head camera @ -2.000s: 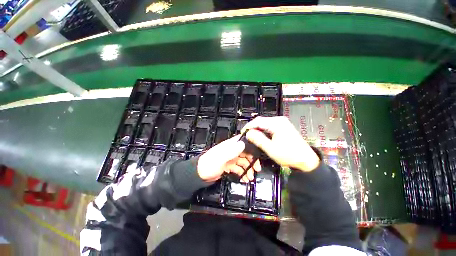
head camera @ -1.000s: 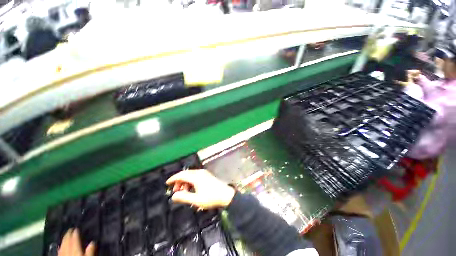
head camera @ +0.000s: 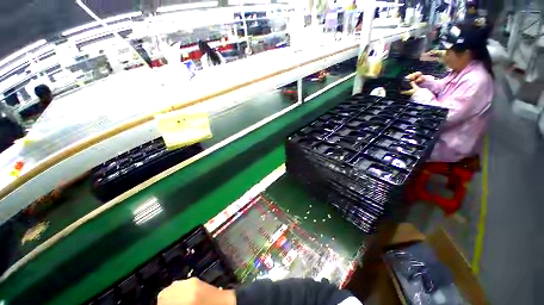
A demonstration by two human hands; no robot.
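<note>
The black blister tray (head camera: pixel 170 262) lies at the lower left, cut off by the bottom edge, with dark rectangular pockets. My right hand (head camera: pixel 197 293) is at the bottom edge over the tray's near part; only its back and the dark sleeve show, and its fingers are hidden. I cannot tell whether it holds anything. My left hand is out of the picture. The taped work mat (head camera: pixel 250 232) with red edges lies right of the tray, partly under my sleeve.
A tall stack of blister trays (head camera: pixel 364 143) stands right of the mat. Pale scraps dot the bench. A green belt (head camera: pixel 238 158) runs behind, below a white shelf (head camera: pixel 137 95). An open cardboard box (head camera: pixel 459 262) is low at right. A person in pink (head camera: pixel 465 107) sits beyond the stack.
The view has swung up and to the right, bringing the tray stack, the box and the seated person into sight. My hands have parted; my left hand has left the picture.
</note>
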